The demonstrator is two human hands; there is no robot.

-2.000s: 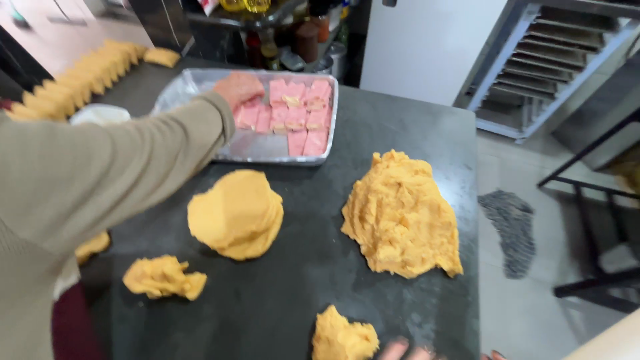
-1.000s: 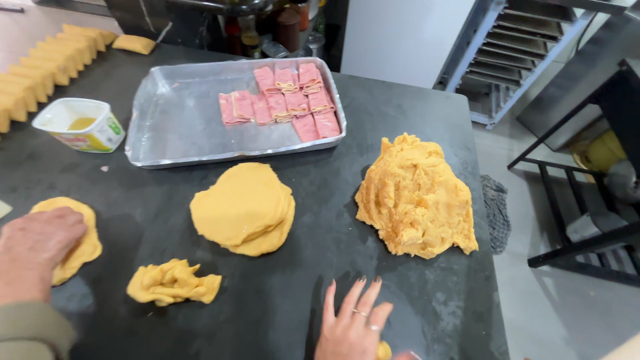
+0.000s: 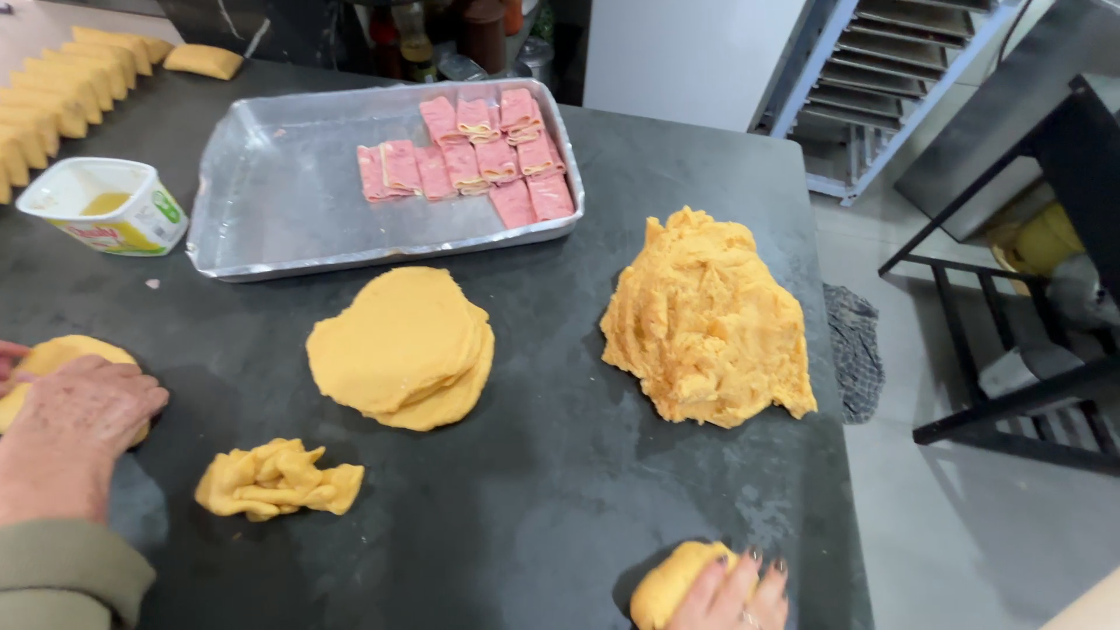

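Observation:
At the bottom edge, my left hand (image 3: 735,591), with rings and dark nails, is laid over a small rounded lump of yellow dough (image 3: 674,582); its palm is cut off by the frame. My right hand is not in view. Above it on the dark countertop (image 3: 560,490) sits a large rough mound of dough (image 3: 709,324). Flat stacked dough rounds (image 3: 398,337) lie left of the mound, and a crumpled dough scrap (image 3: 278,481) is below them. At the far left, a co-worker's hands (image 3: 87,402) press on a flat dough round (image 3: 79,350).
A metal tray (image 3: 289,254) holds folded pink meat slices (image 3: 499,162) at its right. Left of it stand a plastic tub (image 3: 114,210) with yellowish contents and a row of dough pieces (image 3: 70,87). The counter's right edge faces a rack (image 3: 866,79) and black shelving (image 3: 1006,411).
The co-worker's hand, over the tray at first, is now at the far-left dough round. My left hand, spread a second ago, has moved lower and right and covers part of the small lump.

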